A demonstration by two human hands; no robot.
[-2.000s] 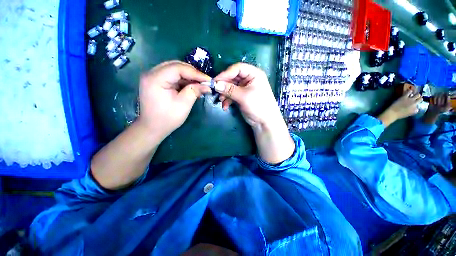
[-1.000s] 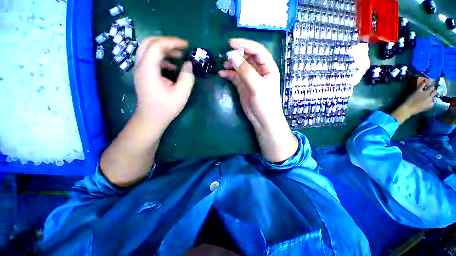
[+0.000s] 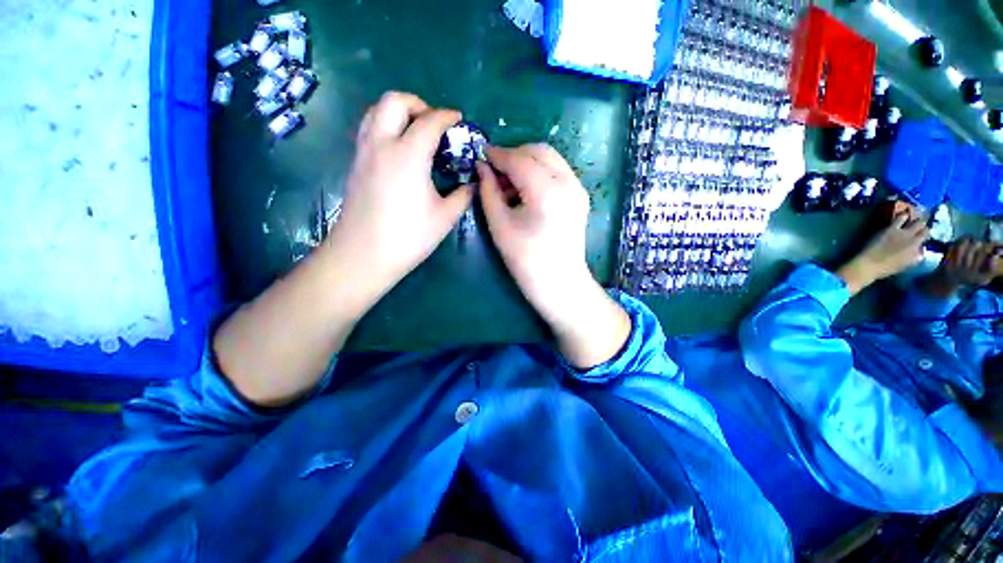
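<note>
A round black unit (image 3: 463, 150) with a white patch on top is on the dark green surface in front of me. My left hand (image 3: 401, 187) grips it from the left, thumb below and fingers above. My right hand (image 3: 532, 209) has its thumb and fingertips together at the unit's right edge. Whether a small part is between the right fingertips cannot be made out. A loose pile of small silver-white cylinders (image 3: 272, 75) lies to the left beyond my left hand.
A large blue bin (image 3: 189, 198) of translucent white parts is at the left. A small blue bin (image 3: 607, 72), a parts tray (image 3: 693, 154) and a red bin (image 3: 836, 68) are beyond and right. Black units (image 3: 836, 191) lie farther right, near another worker's hands (image 3: 904, 244).
Both hands first parted from the small part pinched between them, then came together at the black unit. My left hand has taken hold of the unit, and my right fingers have closed at its edge.
</note>
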